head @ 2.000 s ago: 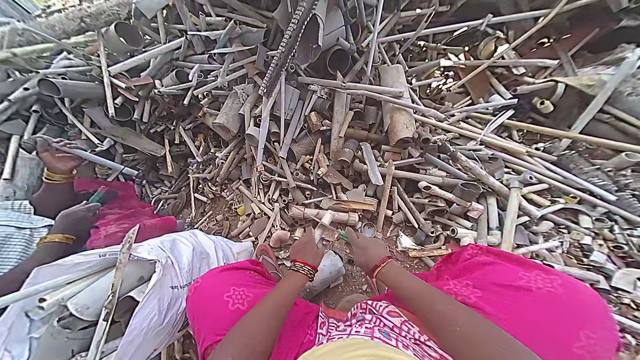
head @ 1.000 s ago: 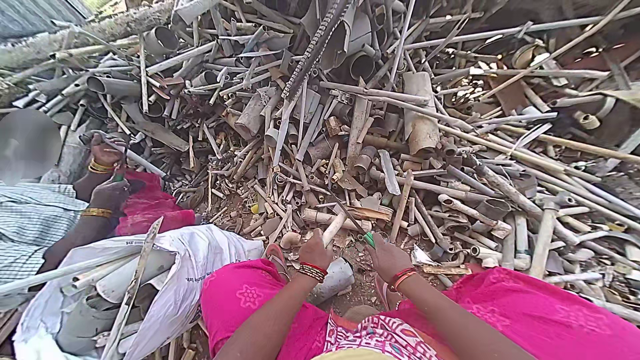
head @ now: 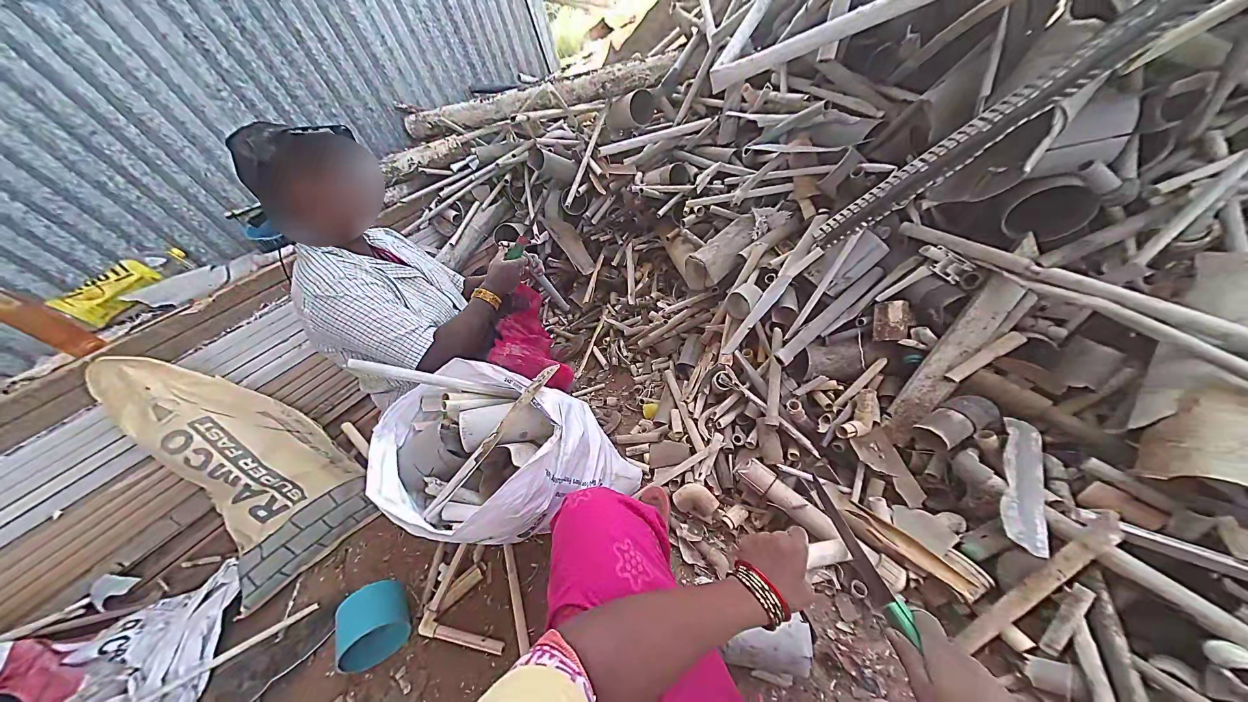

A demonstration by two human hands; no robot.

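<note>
My left hand (head: 775, 565), with bangles at the wrist, is closed around a short pale pipe piece (head: 827, 554) whose end sticks out to the right. My right hand (head: 941, 658), partly cut off at the bottom edge, grips the green handle (head: 903, 622) of a long dark blade (head: 850, 536). The blade slants up and left, close beside the pipe end; whether they touch I cannot tell. Below my left hand lies a thick grey pipe piece (head: 770, 645) on the ground. Scrap pipes (head: 799, 507) lie in a heap just beyond both hands.
A co-worker (head: 390, 292) sits at the left, holding a green-handled tool. Nearer are a white sack (head: 575, 478) of pipe scraps, a printed beige sack (head: 244, 458), a teal pipe ring (head: 372, 626) and a small stool frame (head: 463, 639). Corrugated sheeting (head: 195, 117) stands behind.
The view has swung left, bringing the co-worker, sheeting and beige sack into sight. My hands still hold the pipe piece and the green-handled blade.
</note>
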